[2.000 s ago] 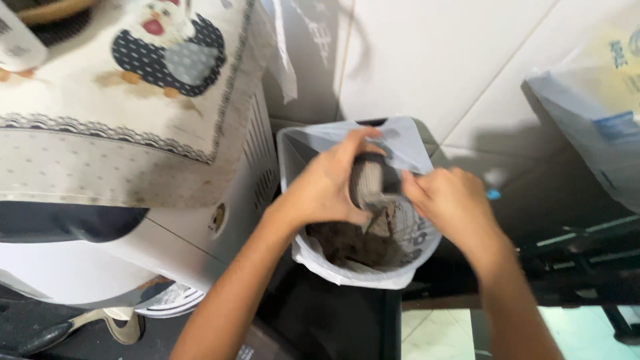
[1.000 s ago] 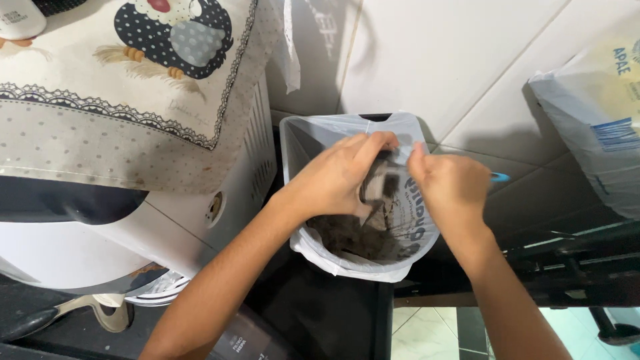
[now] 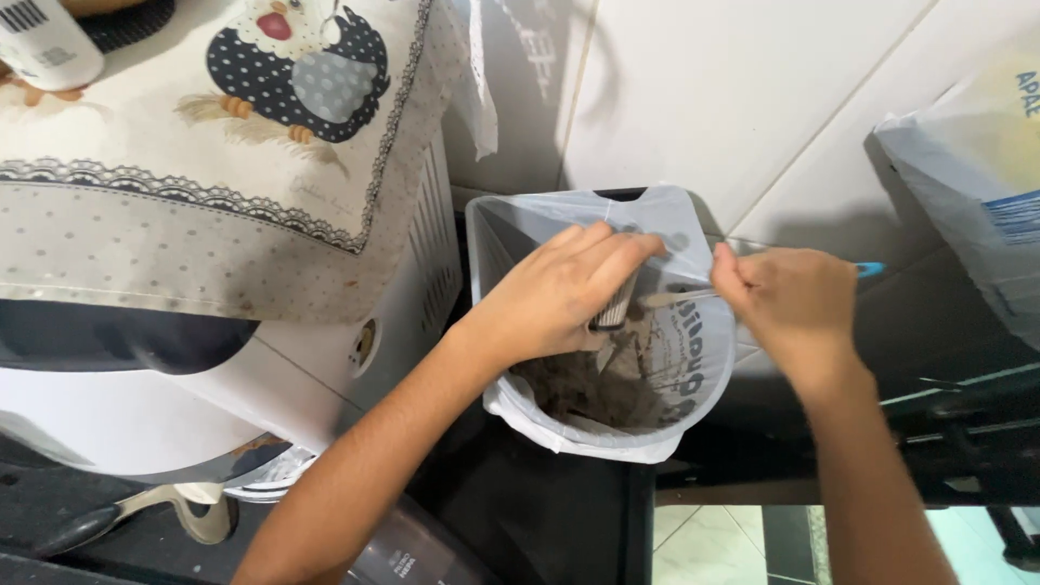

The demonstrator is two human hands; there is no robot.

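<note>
My left hand (image 3: 569, 292) grips a small pleated filter (image 3: 615, 307) with a dark rim, over the mouth of a bin lined with a white plastic bag (image 3: 691, 219). Just right of it, my right hand (image 3: 784, 301) is closed around a thin brush (image 3: 674, 299); its pale bristle end points at the filter and its blue handle end sticks out past the hand. Whether the bristles touch the filter cannot be told. Grey-brown dust and debris (image 3: 577, 382) lie inside the bin.
A white appliance (image 3: 309, 366) under a hen-print cloth (image 3: 195, 236) stands left of the bin. Tiled wall (image 3: 715, 97) rises behind. A plastic bag (image 3: 975, 179) hangs at right. A dark translucent vacuum container (image 3: 414, 544) and a beige-and-black handled utensil (image 3: 195, 512) lie low left.
The brush has drawn back to the right of the filter, and its pale end now shows. The left hand still holds the filter over the bin.
</note>
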